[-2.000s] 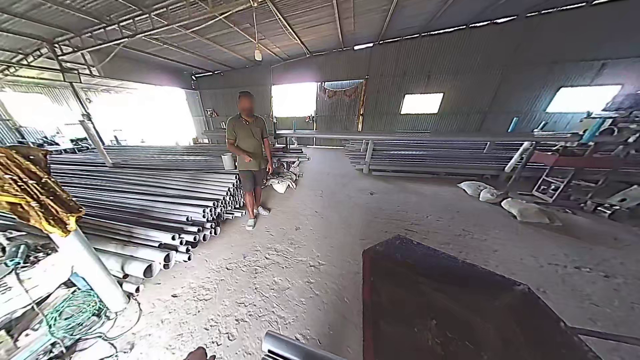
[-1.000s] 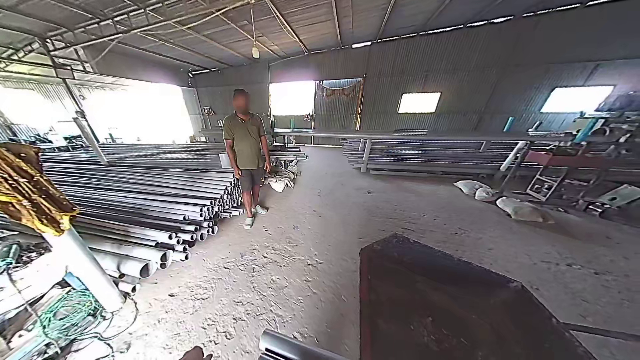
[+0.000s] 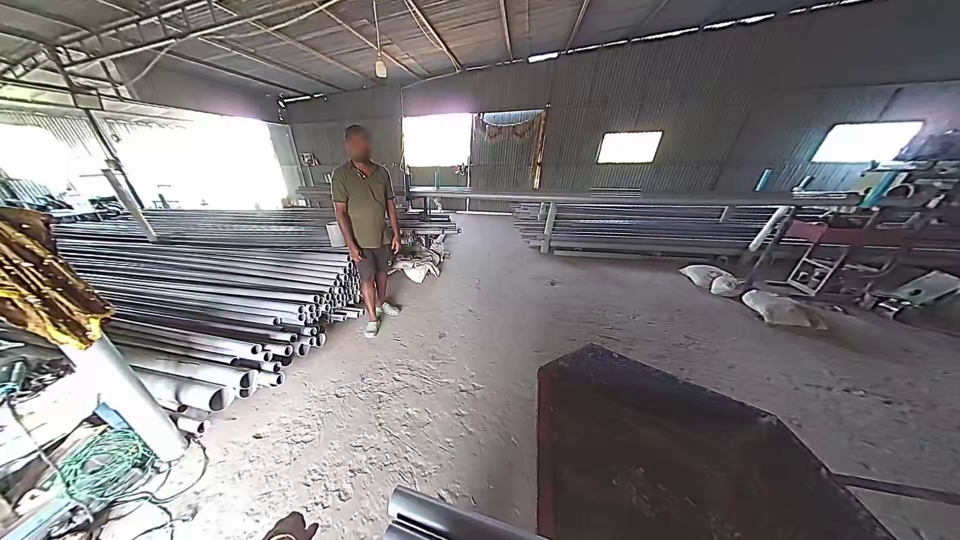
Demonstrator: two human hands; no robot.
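At the bottom edge, left of centre, part of my left hand shows with its fingers a little apart and nothing seen in them; the rest is cut off by the frame. A gap of floor separates it from a dark grey pipe end just to its right. Further right, a dark metal plate or cover with angled corners fills the lower right. My right hand is out of view. A person in a green shirt and shorts stands facing me beside the stacked pipes, arms hanging down.
A white post with brown and yellow wrapping stands at left, near coiled green cord. Long pipes lie on a rack along the back. White sacks and machinery are at right. The floor is dusty and uneven.
The person near the stacked pipes has lowered a bent arm to the side. My left hand stays low in the frame beside the pipe end.
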